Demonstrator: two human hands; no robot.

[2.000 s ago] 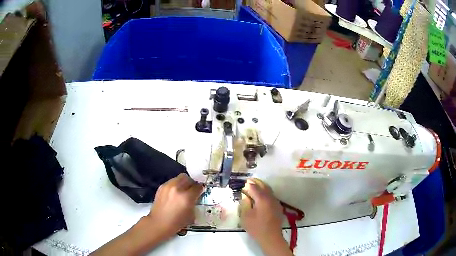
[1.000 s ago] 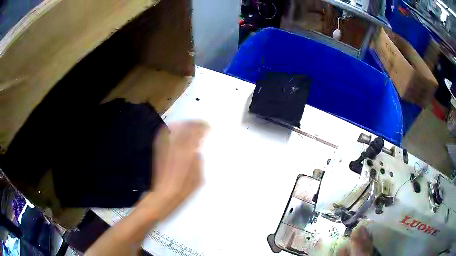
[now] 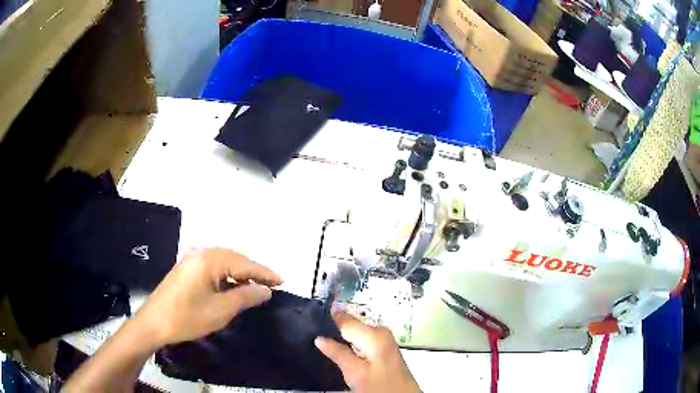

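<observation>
A black fabric panel (image 3: pixel 265 341) lies at the table's front edge, left of and in front of the needle area. My left hand (image 3: pixel 203 295) pinches its upper edge between thumb and fingers. My right hand (image 3: pixel 372 355) holds its right end, close to the shiny bed plate (image 3: pixel 345 280). The white sewing machine (image 3: pixel 491 253) with red lettering stands at the right. Its presser foot and needle are too small and blurred to tell clearly. Thread snips (image 3: pixel 477 315) with a red ribbon lie against the machine, right of my right hand.
A black panel with a white mark (image 3: pixel 280 119) lies at the table's back edge, overlapping the blue bin (image 3: pixel 361 77). Another marked panel (image 3: pixel 142 238) lies on the black stack (image 3: pixel 65 269) at left, by the open carton (image 3: pixel 115 130). A thin rod (image 3: pixel 330 161) lies behind the machine.
The view has swung back right. My left hand has come from the stack at left to a black panel before the machine, and my right hand now holds it too. The far panel remains at the back edge.
</observation>
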